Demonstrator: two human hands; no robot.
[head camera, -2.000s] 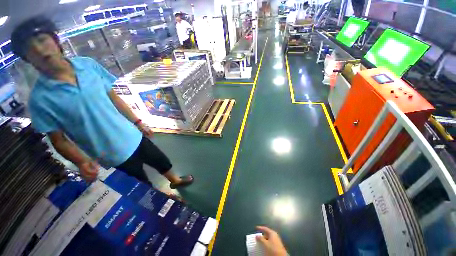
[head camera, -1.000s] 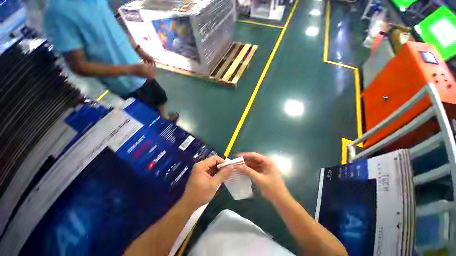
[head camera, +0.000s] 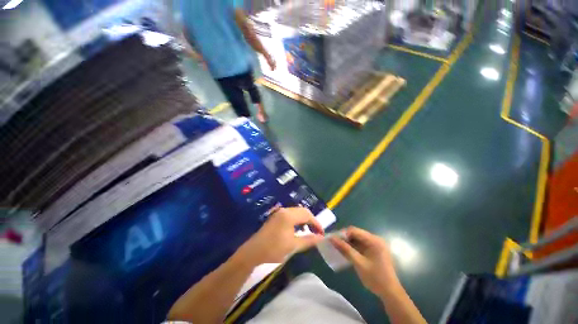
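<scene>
The white label sheet is held between the thumb and fingers of my right hand. My left hand is over the right edge of the dark-blue TV carton. Its thumb and fingers are pinched at the sheet's upper left, with a small white piece, perhaps a sticker, between them; blur hides its exact shape. The carton lies flat on the left, with a large "AI" print and a printed blue side edge.
A tall stack of brown cardboard edges stands behind the carton. A person in a blue shirt is beyond it. A wrapped load stands on a wooden pallet. Another carton and an orange cabinet are at right.
The view has turned left. My hands have moved slightly apart at the label sheet, and my left hand now overlaps the carton's edge. The person has moved farther off.
</scene>
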